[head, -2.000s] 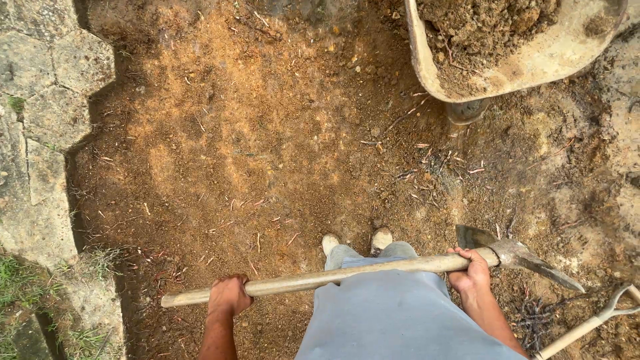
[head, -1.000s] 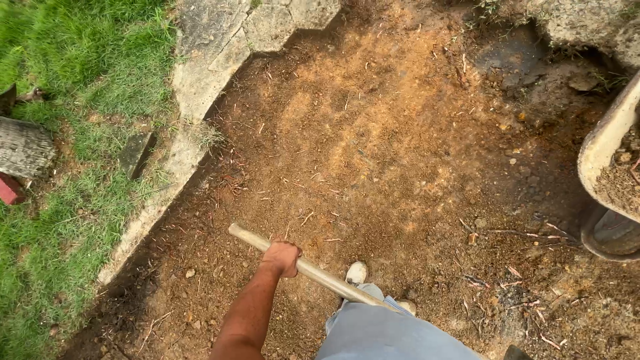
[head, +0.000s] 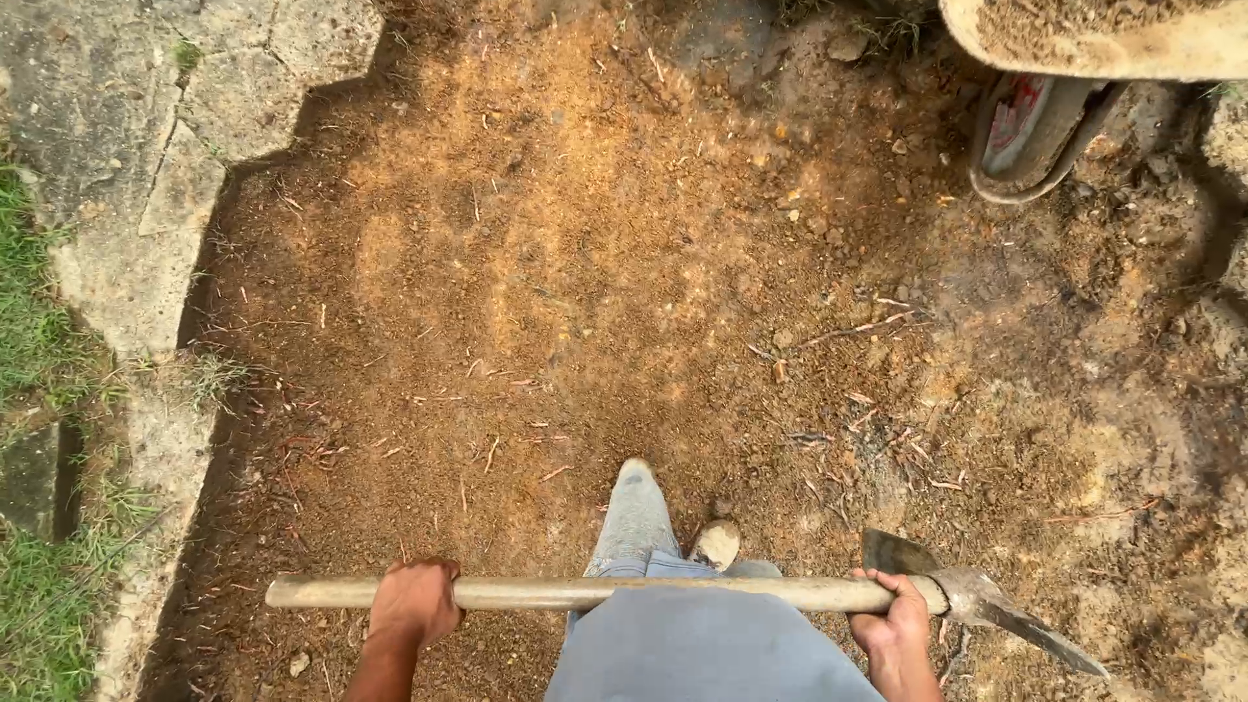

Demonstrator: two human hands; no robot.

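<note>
A mattock with a wooden handle [head: 526, 593] lies level across the front of my body, in both hands. Near the handle's plain end, my left hand [head: 416, 600] is closed around it from above. My right hand [head: 892, 619] grips the handle from below, just beside the metal mattock head [head: 970, 595]. One flat blade of the head points up and left, while the longer blade points down and right. Part of the handle's middle is against my grey-blue shirt [head: 707, 643].
Bare soil [head: 546, 322] with roots lies around my boots [head: 717, 544]. A raised concrete paving edge [head: 166, 409] borders it on the left, with grass [head: 39, 312] beyond. At the upper right stands a wheelbarrow [head: 1102, 58] holding soil. Loose roots [head: 858, 331] lie on the right.
The view has swung back right since one second ago. The mattock head and my right hand, out of sight then, show again. One foot has stepped forward. Both hands still hold the handle.
</note>
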